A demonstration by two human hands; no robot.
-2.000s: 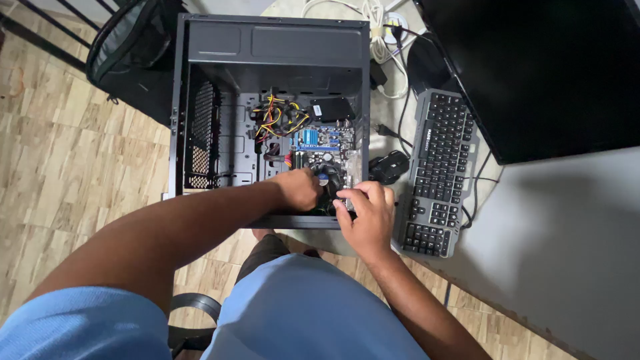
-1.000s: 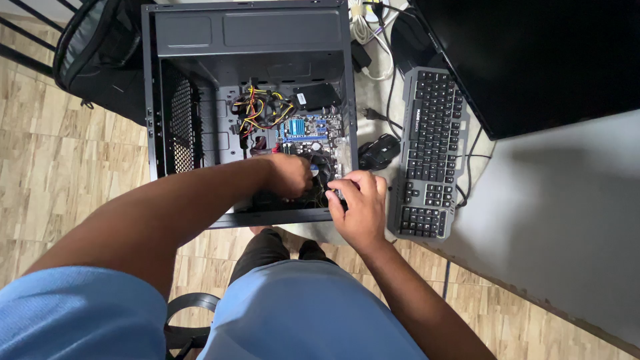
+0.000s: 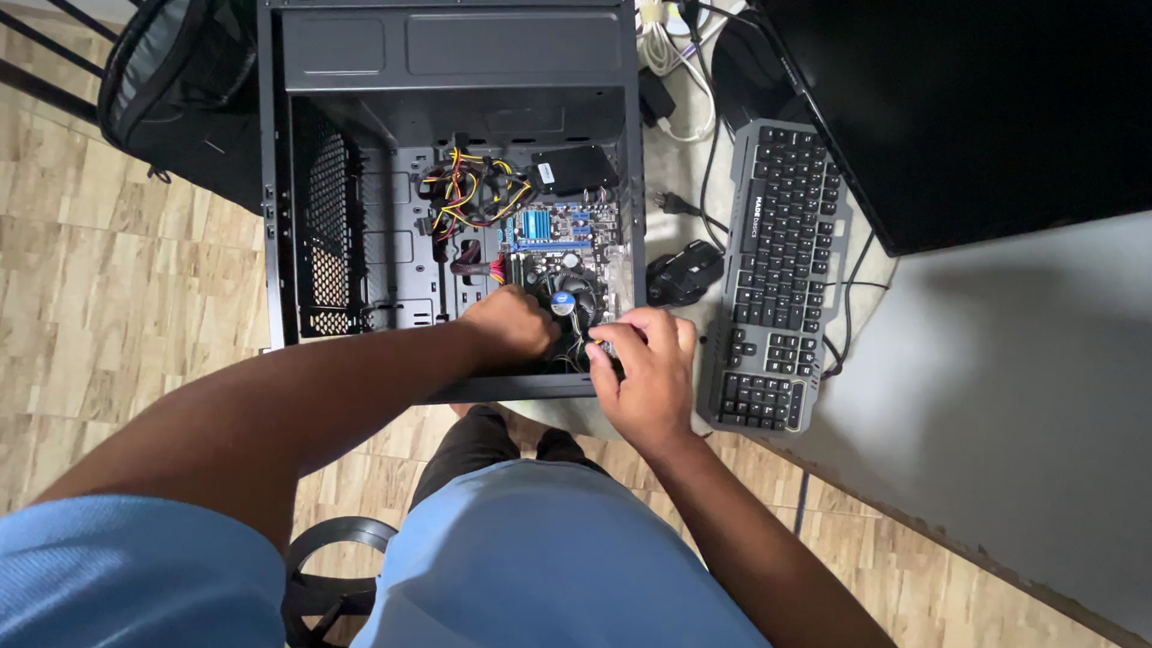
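An open black computer case (image 3: 513, 45) lies on the table with a motherboard (image 3: 585, 236) inside it. Left of the round CPU cooler fan (image 3: 564, 303), my left hand (image 3: 511, 326) reaches in with its fingers curled down; the fingertips are hidden, so I cannot tell what they hold. My right hand (image 3: 646, 364) is over the case's near right corner, thumb and forefinger close to thin wires (image 3: 576, 340) below the fan; whether it grips them is unclear. A bundle of yellow, red and black power cables (image 3: 472, 193) lies above the board, beside a black drive (image 3: 574, 169).
Right of the case are a black mouse (image 3: 686, 273), a keyboard (image 3: 778, 270) and a large monitor (image 3: 990, 117). Coiled white cable (image 3: 661, 49) and black cords lie behind the mouse. A black bag (image 3: 184, 99) is at the far left, and a chair (image 3: 337, 540) stands below.
Both hands stay near the fan, with only small shifts of the fingers. The view has moved a little, so the case sits further left than two seconds ago.
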